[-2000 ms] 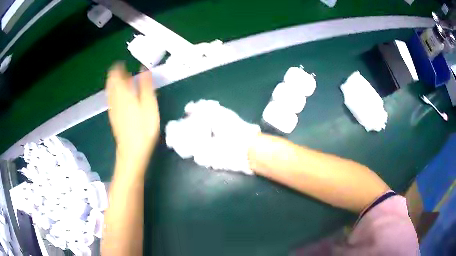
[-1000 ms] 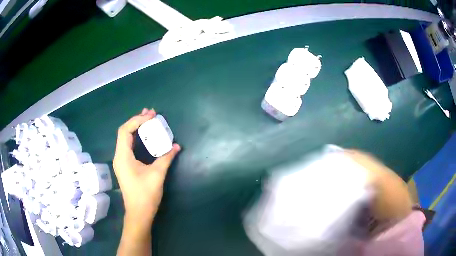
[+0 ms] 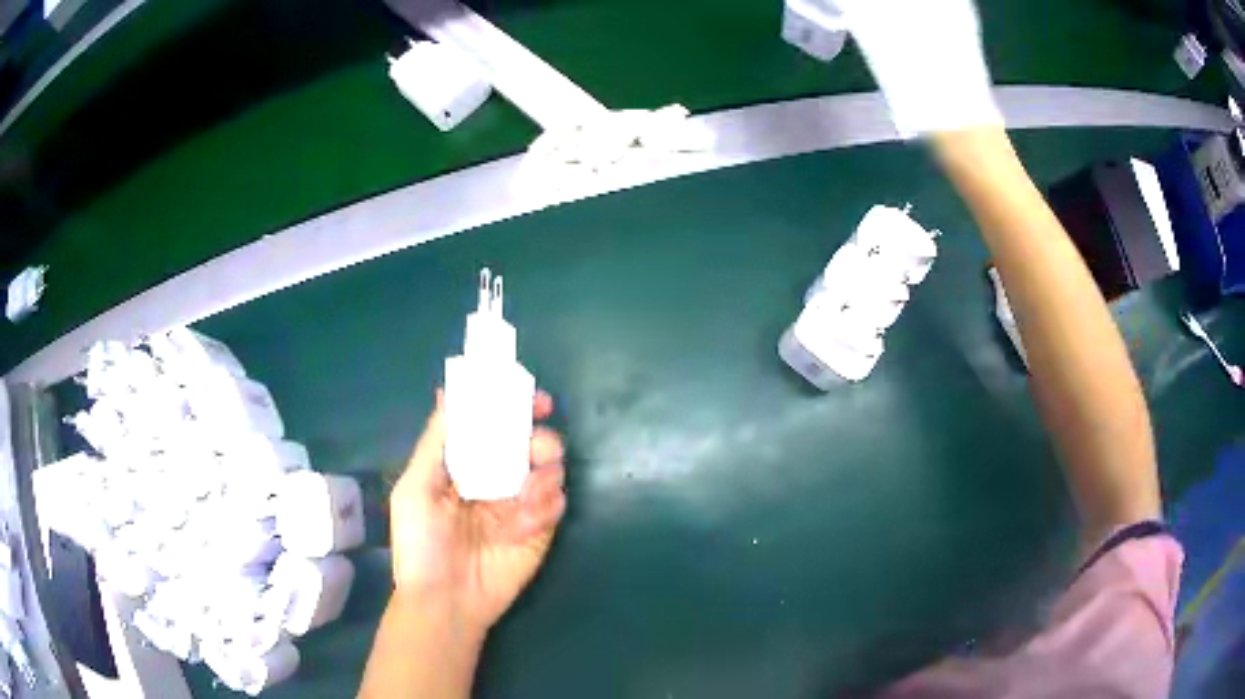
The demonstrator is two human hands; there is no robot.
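My bare left hand (image 3: 471, 546) holds a white charger (image 3: 489, 430) upright over the bench, its two thin pins pointing away from me. My right hand (image 3: 928, 62), in a white glove, reaches over the side rail to the conveyor at the top edge and is partly cut off. A white charger (image 3: 814, 30) is right beside its fingers; I cannot tell whether the hand grips it. Several set-aside chargers (image 3: 863, 294) stand in a short row right of centre. The charger pile (image 3: 191, 505) is at the left.
A guide bar (image 3: 512, 68) slants across the belt to the side rail (image 3: 396, 216), with small white pieces (image 3: 628, 139) where they meet. Another charger (image 3: 440, 85) lies on the belt. A white bundle (image 3: 1008, 314) is partly behind my right forearm. A black box (image 3: 1113, 225) and blue bin (image 3: 1208, 219) are far right.
My left hand now holds the charger with its pins showing and has moved slightly right and nearer. My gloved right hand has moved from the near bench up to the belt.
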